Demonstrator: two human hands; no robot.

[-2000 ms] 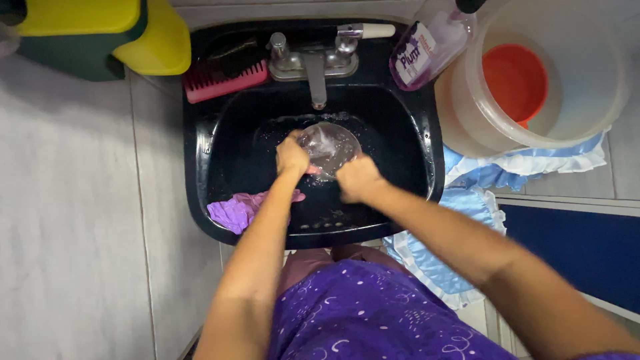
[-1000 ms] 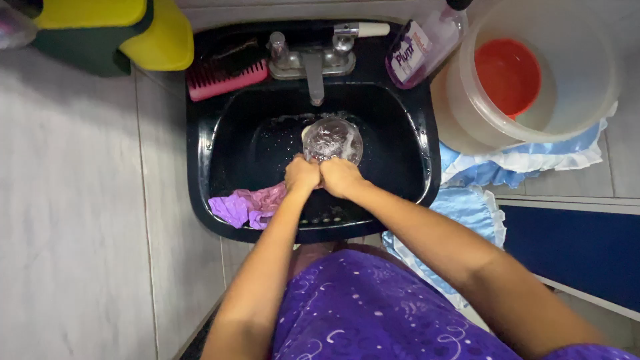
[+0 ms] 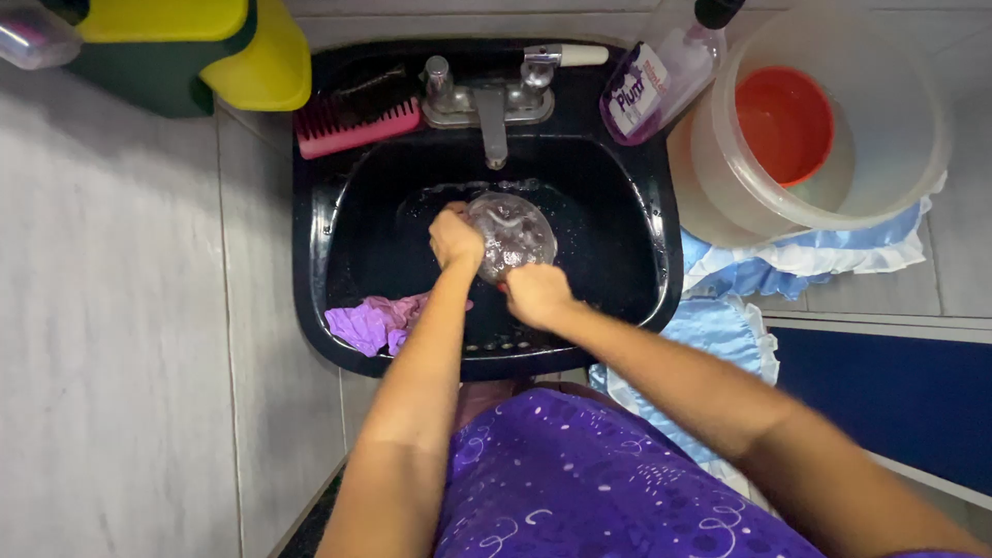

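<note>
A clear, wet, rounded thing, perhaps a plastic bowl or lid (image 3: pixel 514 235), is held between my two hands over the black sink basin (image 3: pixel 604 225). My left hand (image 3: pixel 456 237) grips its left edge. Its lower edge is in the closed fingers of my right hand (image 3: pixel 539 294). A wet purple and pink cloth (image 3: pixel 370 322) lies in the lower left of the basin, partly behind my left forearm. The chrome faucet (image 3: pixel 494 124) stands just above the clear thing. Water with bubbles shows in the basin.
On the sink's rim are a pink comb (image 3: pixel 360 128) and a bottle of purple liquid (image 3: pixel 659 77). To the right, a translucent bucket (image 3: pixel 841 211) holds a red bowl (image 3: pixel 784 125). A yellow and dark green container (image 3: pixel 263 58) is at upper left; blue ruffled fabric (image 3: pixel 717 333) lies lower right.
My hands were together at the clear thing's near edge a second ago; now they are apart, with the left one at its left side. The purple cloth stays at the lower left.
</note>
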